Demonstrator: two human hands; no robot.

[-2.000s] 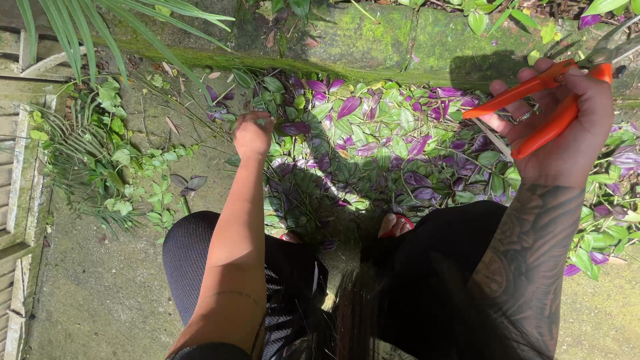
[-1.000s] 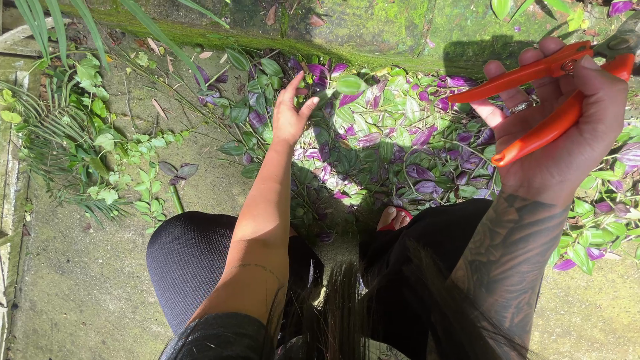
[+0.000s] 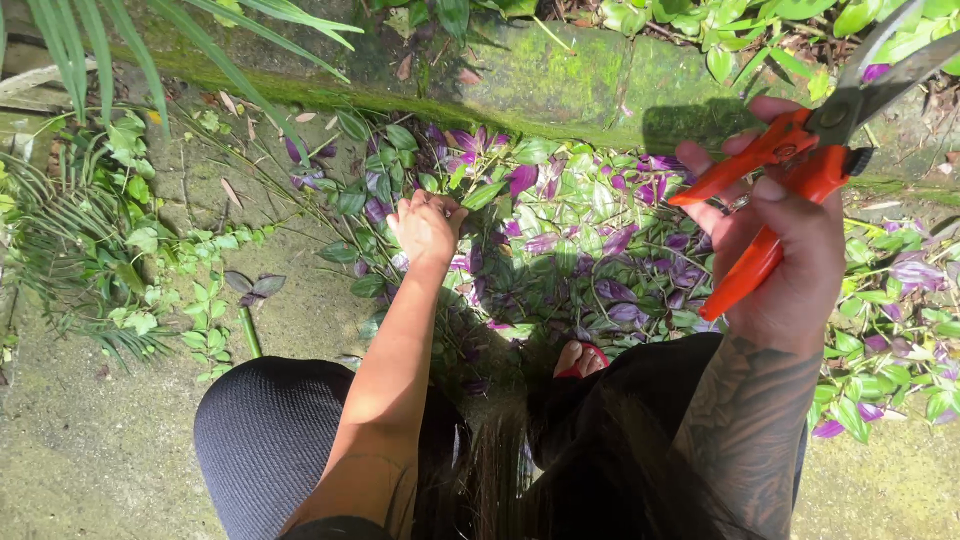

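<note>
My left hand [image 3: 429, 229] reaches down into a patch of purple-and-green trailing plants [image 3: 615, 247], fingers bent at the leaves; whether they pinch a stem is hidden behind the hand. Orange-handled garden shears [image 3: 784, 161] lie in my right hand [image 3: 787, 247], palm up, thumb across one handle. Their handles are spread, and the dark blades point to the upper right, partly beyond the view's edge.
A mossy stone curb [image 3: 540, 82] runs across behind the patch. Palm fronds [image 3: 139, 45] hang in at the upper left, above ferns and creepers [image 3: 82, 217]. Concrete ground [image 3: 97, 442] and a red-sandaled foot [image 3: 581, 360] show below.
My left hand, raised with fingers spread a second ago, is now lower with its fingers bent among the leaves. The shears remain in my right hand.
</note>
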